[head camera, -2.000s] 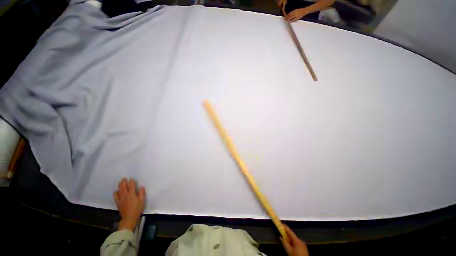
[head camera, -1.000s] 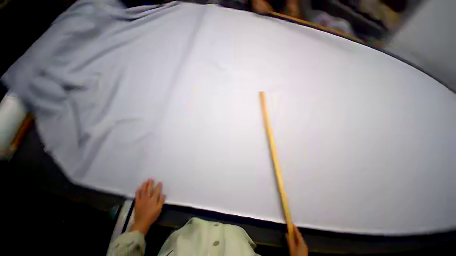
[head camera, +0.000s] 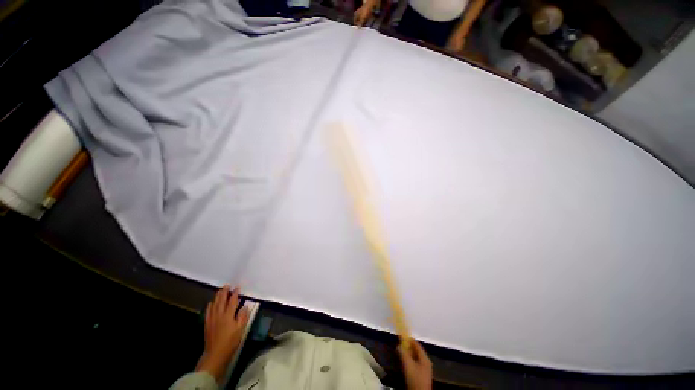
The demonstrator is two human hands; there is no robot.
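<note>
Pale grey-lilac fabric (head camera: 488,213) covers the table, flat in the middle and right, loose and wrinkled at the left. My right hand (head camera: 416,366) grips the near end of a yellow wooden smoothing stick (head camera: 377,244) at the near edge. The stick points away over the fabric and its far part is motion-blurred. My left hand (head camera: 222,327) lies with fingers extended at the near fabric edge, fingertips on the cloth, holding nothing visible. A straight crease or ridge runs across the fabric from near my left hand to the far edge.
A silver-white rail end (head camera: 245,327) and a teal block (head camera: 263,327) project at the near rim. A white fabric roll (head camera: 42,164) and orange-brown pole (head camera: 67,179) lie at the left. Another person's hands (head camera: 366,12) are at the far edge. Bundles (head camera: 587,53) lie beyond.
The view has shifted, showing more of the roll. My stick's far end has swung left. The other person's stick, earlier over the cloth, no longer lies there, and their hands are now apart.
</note>
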